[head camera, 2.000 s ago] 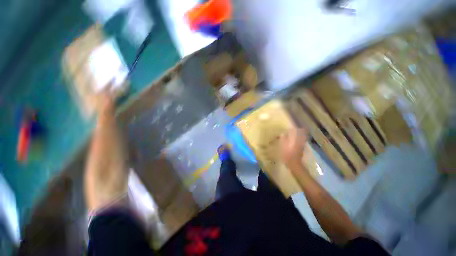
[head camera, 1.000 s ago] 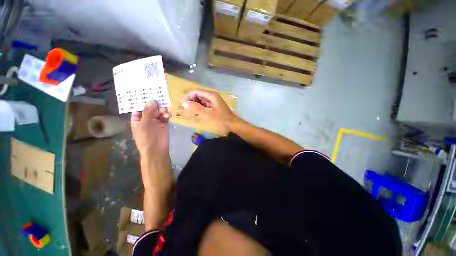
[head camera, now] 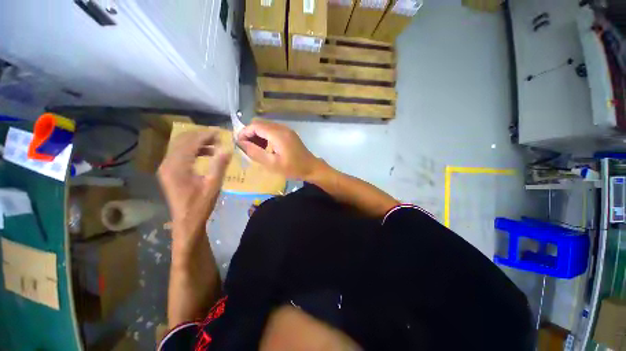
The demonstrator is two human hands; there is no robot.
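My right hand (head camera: 278,149) pinches a thin pale piece (head camera: 237,123) that sticks up past its fingertips. The piece shows nearly edge-on, so I cannot tell if it is the label or its backing. My left hand (head camera: 193,175) is raised just left of it, blurred, with fingers curled and apart and nothing visible in them. Both hands are above a closed brown carton (head camera: 248,179) with small dark print. The hands hide much of its top. A bit of light blue shows under its near edge.
A green bench (head camera: 58,274) on the left bears an orange-and-blue tape dispenser (head camera: 51,136), sheets and flat cardboard (head camera: 29,273). A white machine (head camera: 144,55) stands ahead left. Labelled cartons (head camera: 306,34) stand on a wooden pallet (head camera: 329,86). A blue stool (head camera: 542,247) and grey cabinet (head camera: 559,75) are right.
The printed label that my left hand held up facing me no longer shows face-on. A thin pale piece is now in my right hand. My left hand has moved slightly down and its fingers have parted.
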